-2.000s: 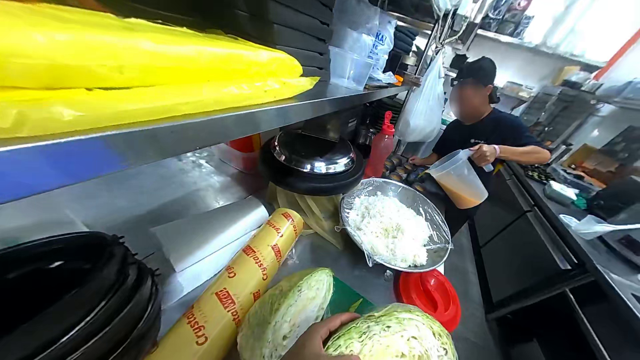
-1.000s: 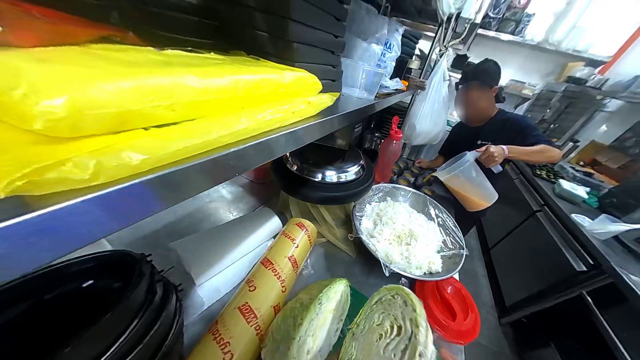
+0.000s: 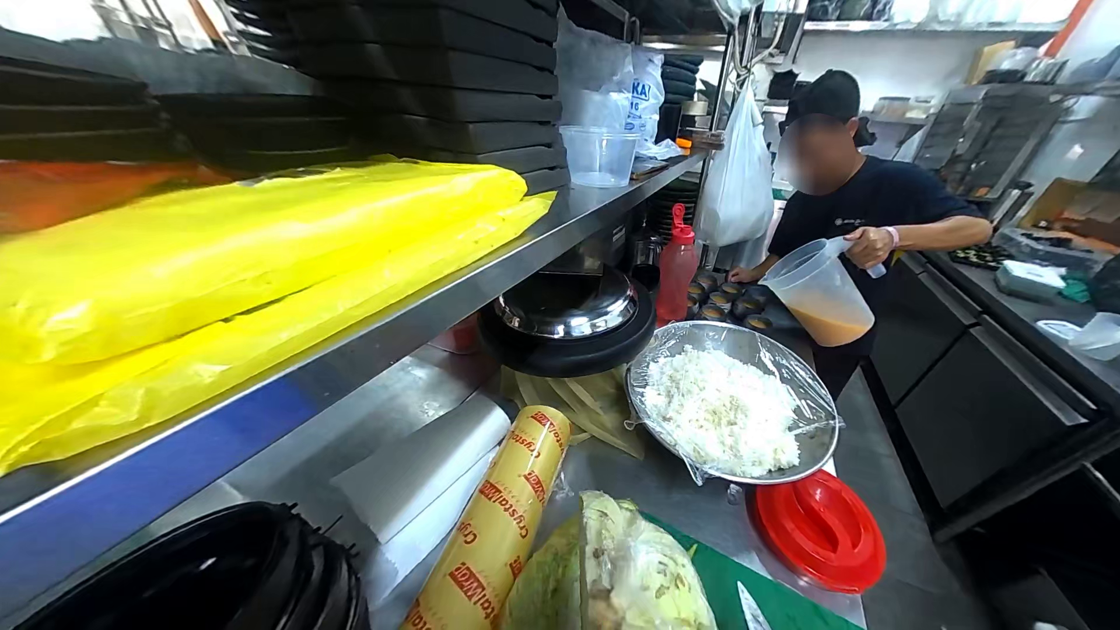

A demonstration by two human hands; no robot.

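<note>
Neither of my hands shows in the view now. At the bottom centre a cut cabbage (image 3: 643, 569) rests against another pale green cabbage piece (image 3: 544, 582), over the edge of a green cutting board (image 3: 731, 573). The tip of a knife blade (image 3: 751, 605) lies on that board. Left of the cabbage is a yellow roll of cling wrap (image 3: 503, 516). Behind the board a steel bowl of white rice (image 3: 722, 411) stands partly covered with clear film, and a red lid (image 3: 820, 529) lies at its near right side.
A steel shelf (image 3: 394, 315) with yellow plastic packets (image 3: 254, 262) crosses the upper left. Black bowls (image 3: 201, 577) are stacked at lower left. A round cooker (image 3: 569, 315) and a red squeeze bottle (image 3: 676, 271) stand behind. A co-worker (image 3: 862, 192) tilts a jug (image 3: 822, 293) over several small cups.
A hand on the right cabbage piece two seconds ago is gone from view. The cabbage's round cut face, turned up a second ago, now stands on edge beside the other piece.
</note>
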